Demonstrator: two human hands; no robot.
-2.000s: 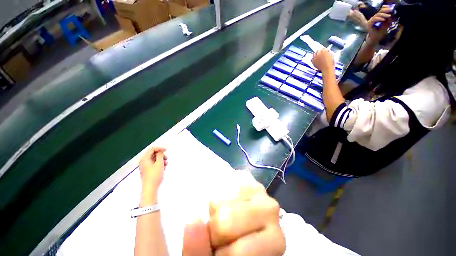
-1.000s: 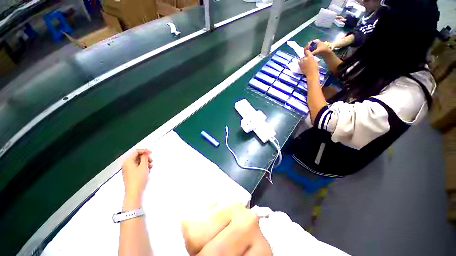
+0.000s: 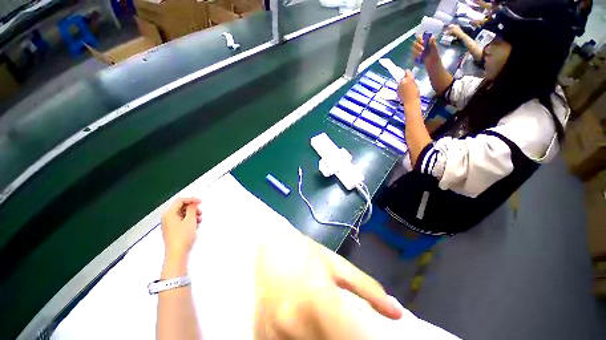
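Observation:
The white sheet (image 3: 229, 249) covers the bench in front of me. My left hand (image 3: 181, 224) is over the sheet's far left part, fingers loosely curled, with nothing visible in it; a pale strap is on the wrist. My right hand (image 3: 312, 292) is large, blurred and overexposed close to the camera, over the sheet's right part. One finger stretches out to the right and nothing is seen in it; its underside is hidden. A small blue cylinder (image 3: 278, 184) lies beside the sheet.
A white power strip (image 3: 337, 161) and a curled white cable (image 3: 319, 216) lie on the green bench. Beyond are blue units (image 3: 369, 106) in rows. A seated neighbour (image 3: 478, 146) is on the right. A metal rail and green conveyor (image 3: 193, 113) run along the left.
My right hand has gone from a fist to a finger stretched out rightward. My left hand stays curled. The neighbour has raised a dark blue piece. The view has shifted slightly.

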